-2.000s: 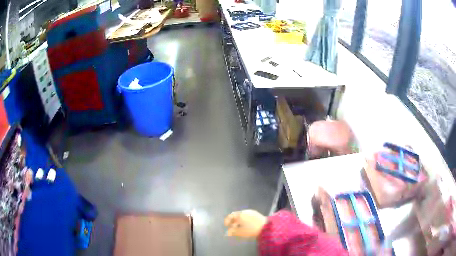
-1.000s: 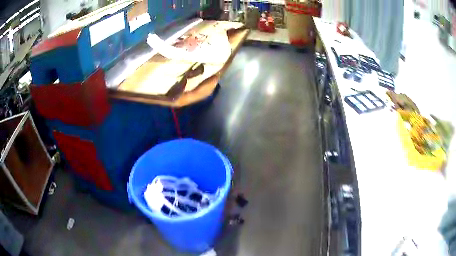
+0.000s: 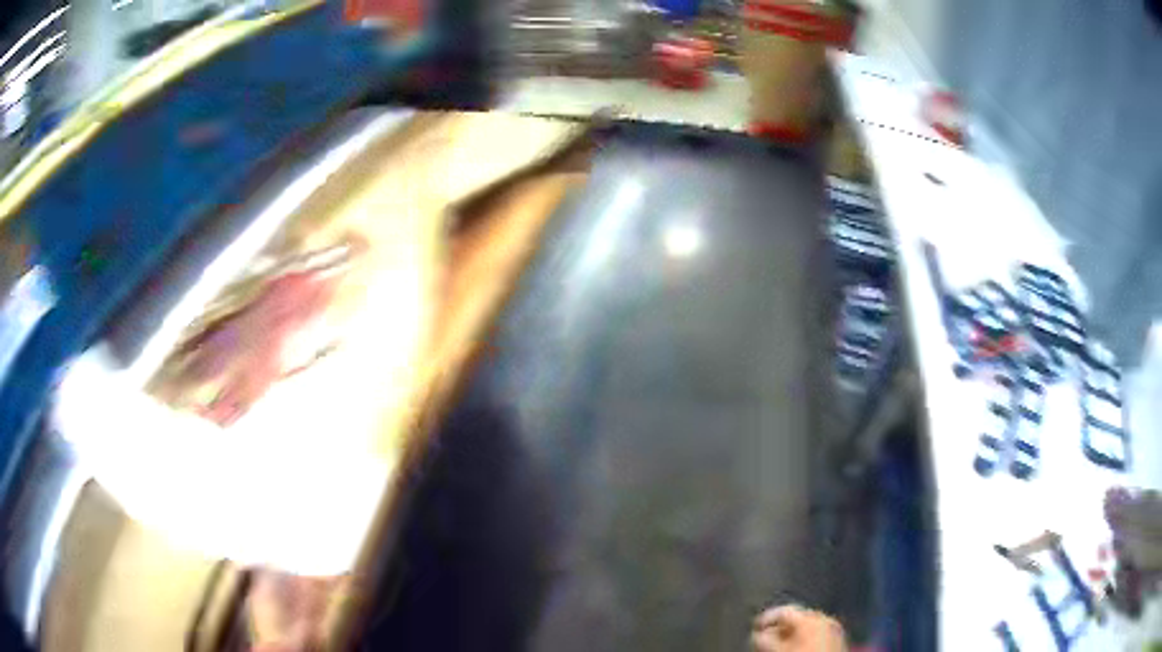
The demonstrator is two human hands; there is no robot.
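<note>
A bright white sheet (image 3: 280, 497) lies on the near part of the cardboard-covered press bed (image 3: 497, 153), its left end raised or folded. The cardboard is torn, with a reddish patch of small scraps (image 3: 255, 331) beyond the sheet. My right hand (image 3: 800, 629) is small and blurred at the bottom edge, over the aisle and away from the sheet. Its fingers look curled; nothing shows in it. A pinkish patch (image 3: 287, 611) lies below the sheet at the bottom left; I cannot tell whether it is my left hand or bare board.
The blue press beam (image 3: 191, 153) runs along the left. Grey floor (image 3: 675, 382) lies between the bed and a long white bench (image 3: 892, 115) on the right. Dark-framed cutting dies (image 3: 1051, 306) lie on the bench, with more shelved beneath. A brown drum-like container (image 3: 784, 70) stands at the far end.
The view has moved forward to the press bed. The blue bin with white waste has left the picture. The white sheet is nearer, and my right hand has reappeared at the bottom.
</note>
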